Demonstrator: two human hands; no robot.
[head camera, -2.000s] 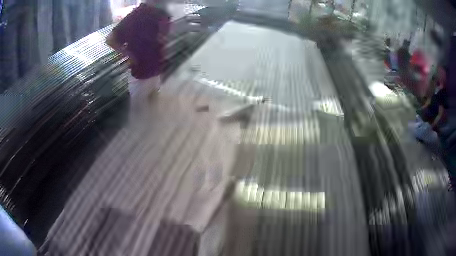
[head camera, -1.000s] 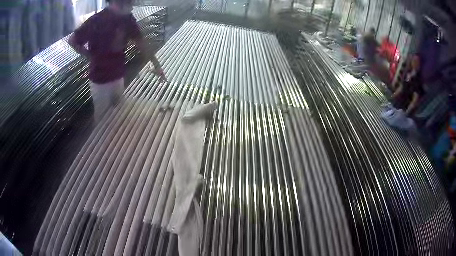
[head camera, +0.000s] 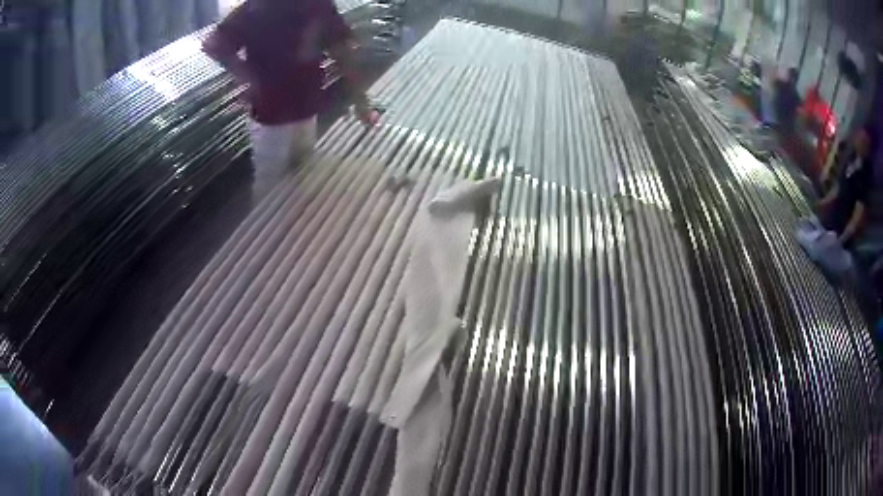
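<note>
A bed of long parallel metal tubes (head camera: 547, 358) lies in front of me. The tubes at the left are partly covered in pinkish-beige sleeving (head camera: 281, 281), with bare dark metal at its near ends. A long cream cloth (head camera: 433, 281) lies loose and crumpled along the middle of the bed, running out at the bottom edge. The far part of the bed looks pale and matt (head camera: 494, 82). Small dark bits (head camera: 503, 155) sit near the line where the tubes change look. Neither of my hands is in view.
A person in a maroon top (head camera: 286, 68) stands at the left of the bed, one hand at the tubes. More tube stacks curve along the left (head camera: 106, 184) and right (head camera: 775, 320). Another person in dark clothes (head camera: 852, 194) is at the far right. A pale blue shape (head camera: 29, 446) shows bottom left.
The view has steadied from blur. Since one second ago the bed, cloth and maroon-topped person have shifted right in the picture. The cloth lies in about the same place on the tubes.
</note>
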